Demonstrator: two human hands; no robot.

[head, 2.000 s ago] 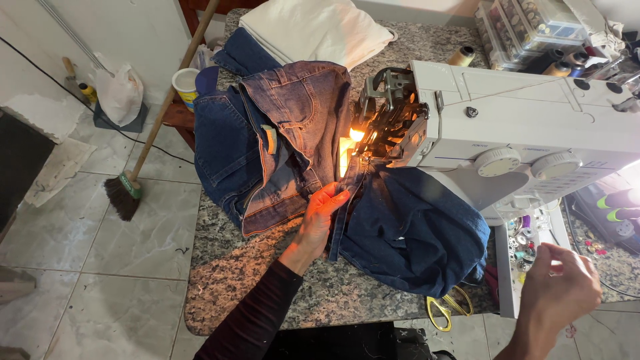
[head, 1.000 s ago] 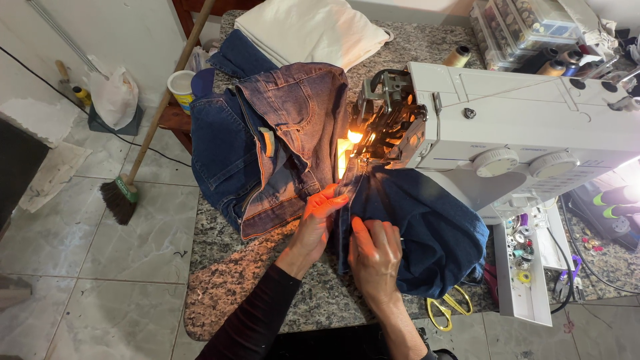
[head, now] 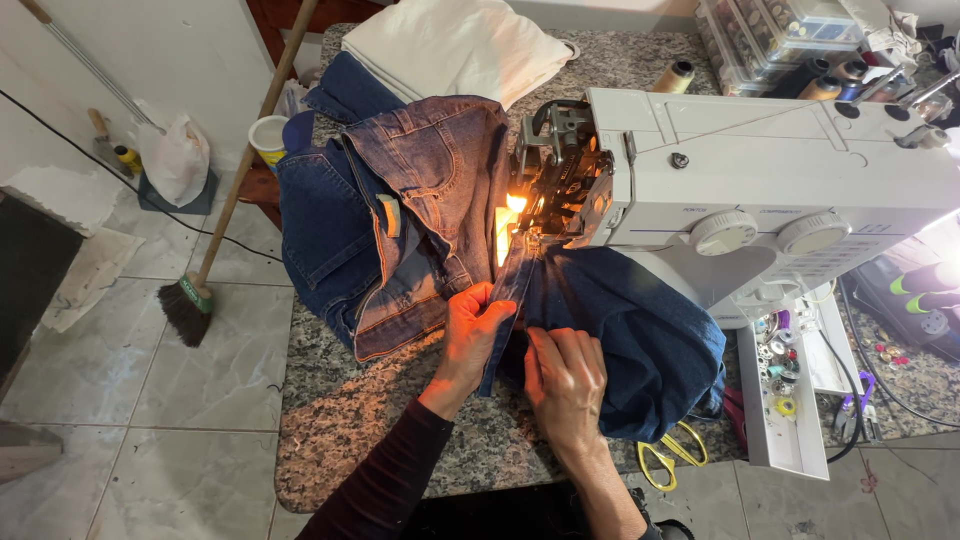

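Observation:
A pair of blue jeans, partly inside out, lies across the worktop, with its brownish waist part [head: 442, 161] left of a white sewing machine [head: 750, 157]. Dark blue denim [head: 637, 337] bunches below the machine's arm. My left hand [head: 469, 337] pinches a narrow denim strip [head: 510, 292] between thumb and fingers, just in front of the lit needle area. Close on its right, my right hand [head: 566, 375] grips the dark denim edge, fingers curled. The machine's head has its inner metal parts exposed. The needle itself is hard to make out.
Yellow-handled scissors [head: 660, 465] lie at the worktop's front edge. An open drawer of bobbins [head: 784, 405] stands right of the denim. Thread spools [head: 675, 75] and clear plastic boxes [head: 787, 37] are behind the machine. White folded fabric [head: 457, 45] lies at the back; a broom [head: 191, 296] leans at left.
My right hand has come from over the drawer at the right to the denim beside my left hand. My left hand has stayed near the needle area, holding the strip.

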